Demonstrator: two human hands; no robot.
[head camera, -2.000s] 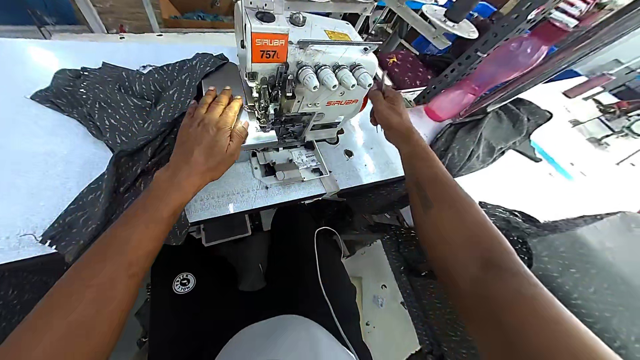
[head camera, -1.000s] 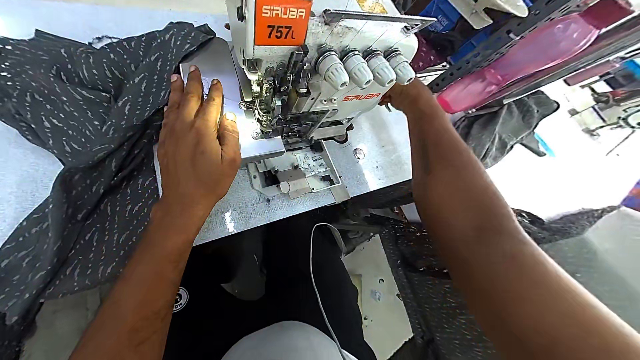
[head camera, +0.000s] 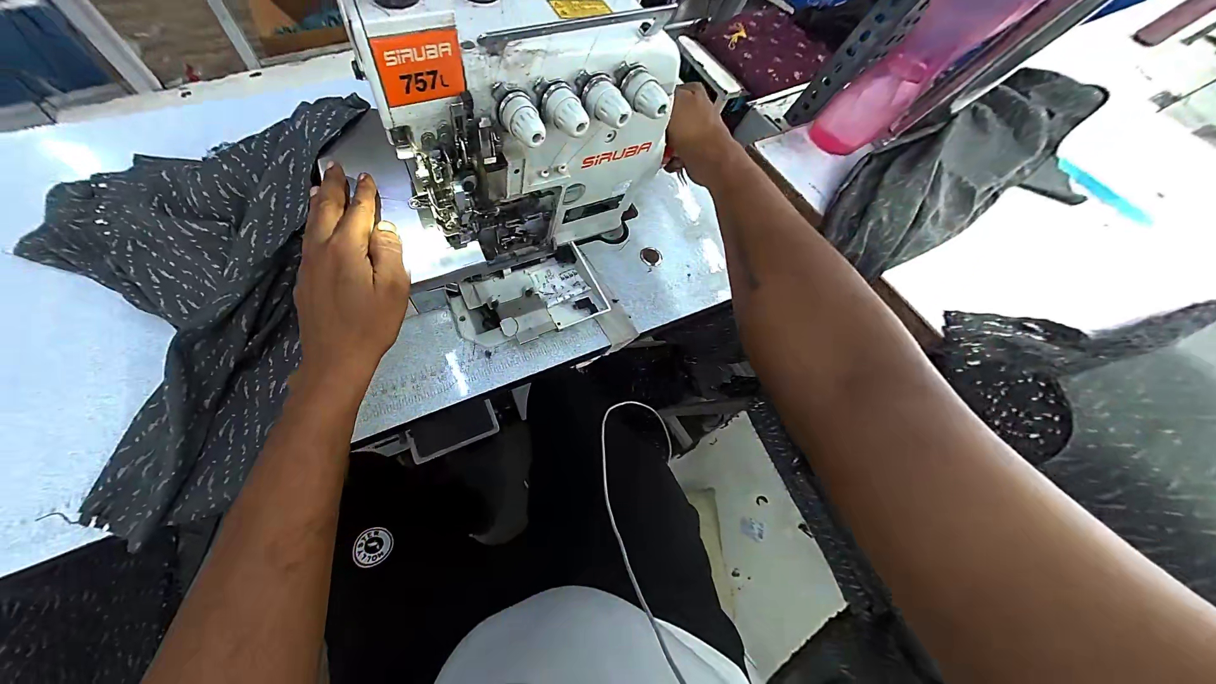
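A white Siruba overlock sewing machine (head camera: 598, 142) stands on the table, its front cover swung down at the base (head camera: 532, 299) and its looper parts exposed. My left hand (head camera: 351, 256) rests, fingers apart, on the machine's metal cloth plate (head camera: 404, 214), beside a dark grey white-flecked fabric (head camera: 228, 228). At the machine's right side is my right hand (head camera: 698, 133), fingers curled near the handwheel side; a small red thing shows beside it. The machine partly hides those fingers, so what they hold cannot be told.
The white tabletop (head camera: 76, 380) ends at a front edge above my lap. To the right are a perforated metal bar (head camera: 850, 57), a pink plastic object (head camera: 874, 100) and crumpled dark cloth (head camera: 959, 161). A white cable (head camera: 608, 484) hangs over my legs.
My right hand has moved from beside the thread tension dials towards the machine's right side. My left hand stays on the cloth plate. The view has shifted.
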